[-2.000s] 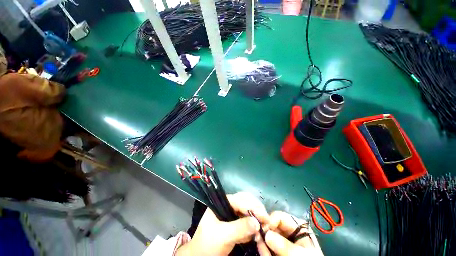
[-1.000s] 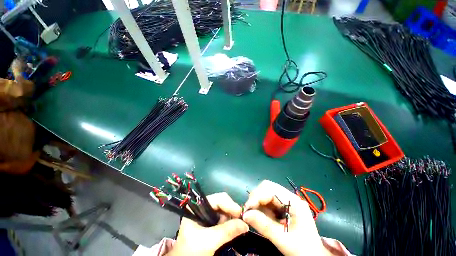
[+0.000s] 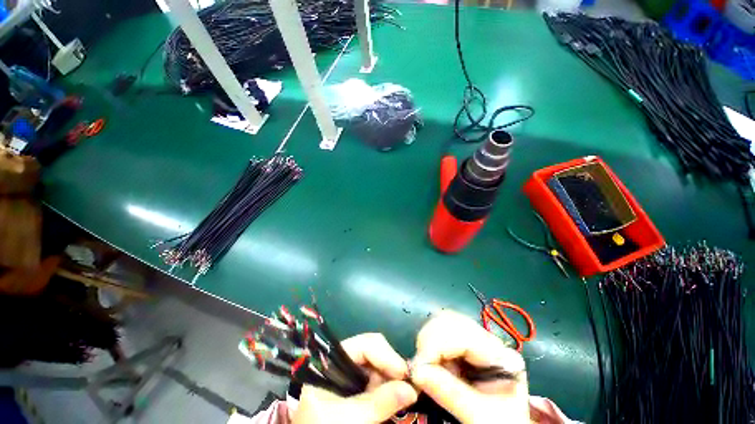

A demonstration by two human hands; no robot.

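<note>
My left hand [image 3: 358, 387] holds a bunch of black multi-core cables [image 3: 327, 356] whose red, white and green tips fan out to the upper left. My right hand [image 3: 468, 373] is bare and meets my left at the fingertips, pinching something small at a cable end. The piece between the fingertips is too small to make out. A dark thin piece also shows in the curled fingers of my right hand. Both hands are at the bench's front edge, their lower parts cut off by the picture's bottom.
Orange-handled scissors [image 3: 507, 321], nippers [image 3: 542, 248], a red heat gun [image 3: 468, 199] and a red box [image 3: 571, 224] lie ahead and right. Cable piles lie right [image 3: 675, 339], left [image 3: 236, 211] and far right [image 3: 654, 91]. White shelf legs [image 3: 305, 74] and a plastic bag [image 3: 381, 116] stand behind. A person's sleeve [image 3: 21, 224] shows left.
The view has shifted, so the bench things sit further left and higher. The hands remain together at the fingertips. The red-and-black strands seen over my right fingers a second ago now show only as a dark piece.
</note>
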